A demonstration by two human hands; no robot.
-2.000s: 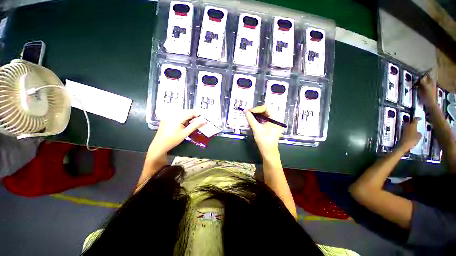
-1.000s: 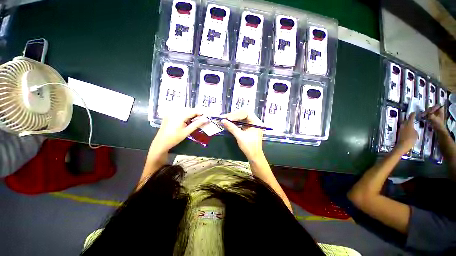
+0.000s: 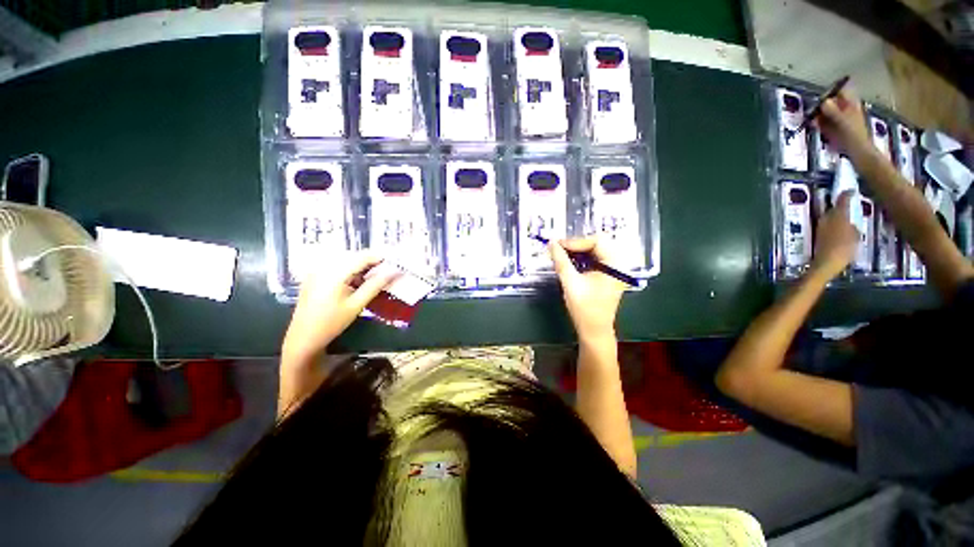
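My left hand (image 3: 333, 305) pinches a small sticker sheet (image 3: 399, 297), part white and part red, in front of the tray's lower left. My right hand (image 3: 592, 286) holds a thin dark pointed tool (image 3: 605, 268), tweezers or a pick. Its tip is at the lower part of a white phone case (image 3: 542, 214), fourth from the left in the near row. The clear blister tray (image 3: 457, 153) holds two rows of white cases with dark ovals at the top. Far-row cases show red below the oval and bold black print; near-row print looks fainter.
A cream desk fan (image 3: 48, 280) with a cable stands at left, a mobile phone (image 3: 24, 180) behind it. A white paper strip (image 3: 168, 263) lies left of the tray. At right, another person's hands work over a similar tray (image 3: 785, 177). A pale rail (image 3: 694, 51) runs behind.
The view has shifted, so the tray sits further left. My right hand with the tool has moved from the sticker sheet to the fourth near-row case. My left hand still holds the sheet.
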